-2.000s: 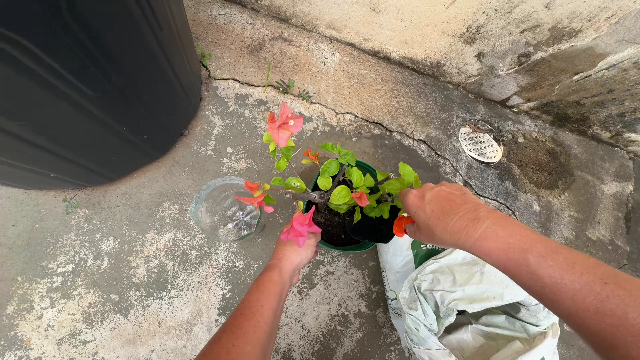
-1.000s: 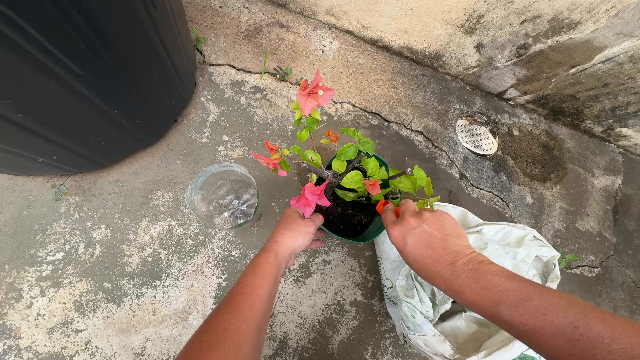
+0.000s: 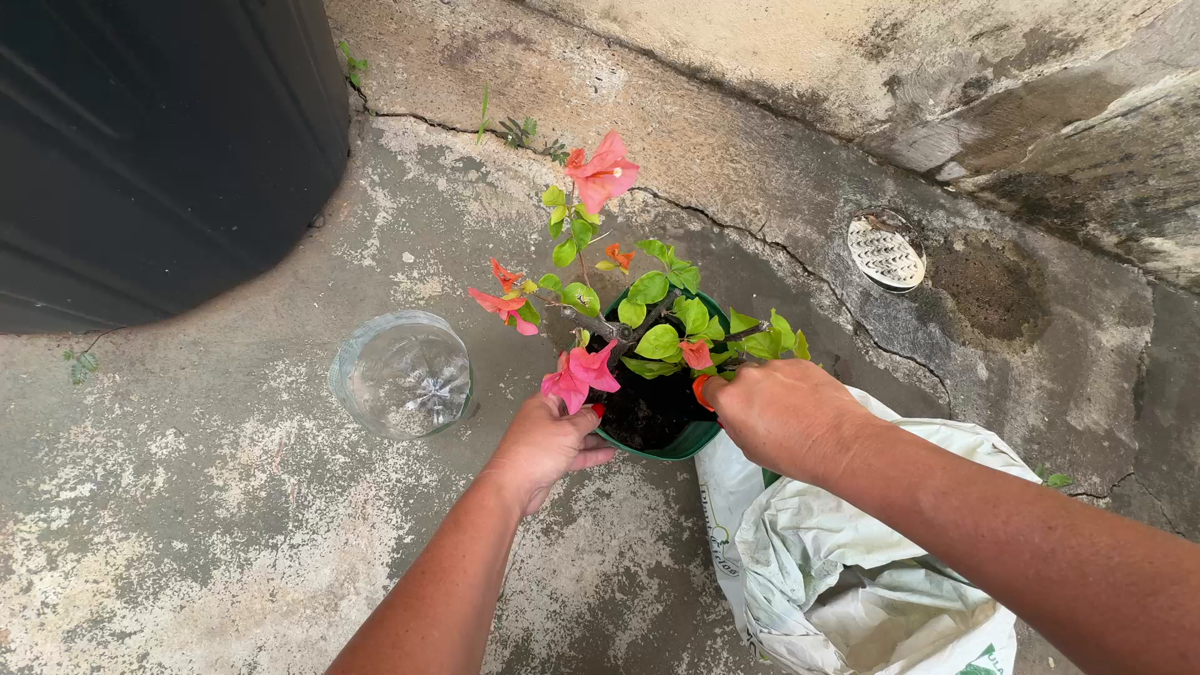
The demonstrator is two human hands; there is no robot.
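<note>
A bougainvillea [image 3: 623, 330] with green leaves and pink and orange bracts stands in a green plastic pot [image 3: 667, 448] with dark soil [image 3: 647, 412]. My left hand [image 3: 547, 442] grips the pot's rim at its lower left, the fingers outside it. In my right hand [image 3: 792, 412] is an orange handle [image 3: 702, 392], held at the pot's right edge; the rest of that tool is hidden by the hand or lost against the dark soil. A crumpled white plastic bag [image 3: 806, 562], open at the top, lies beneath my right forearm, beside the pot.
Left of the pot, a clear plastic container [image 3: 403, 375] rests on the worn concrete floor [image 3: 234, 487]. A large black container [image 3: 159, 159] fills the upper left. A round metal drain cover [image 3: 886, 251] lies at the right, near the stained wall [image 3: 937, 84].
Two seconds ago the right hand was higher beside the leaves, with a dark blade over the pot's right side; now it is lower against the rim. The left hand stays at the pot.
</note>
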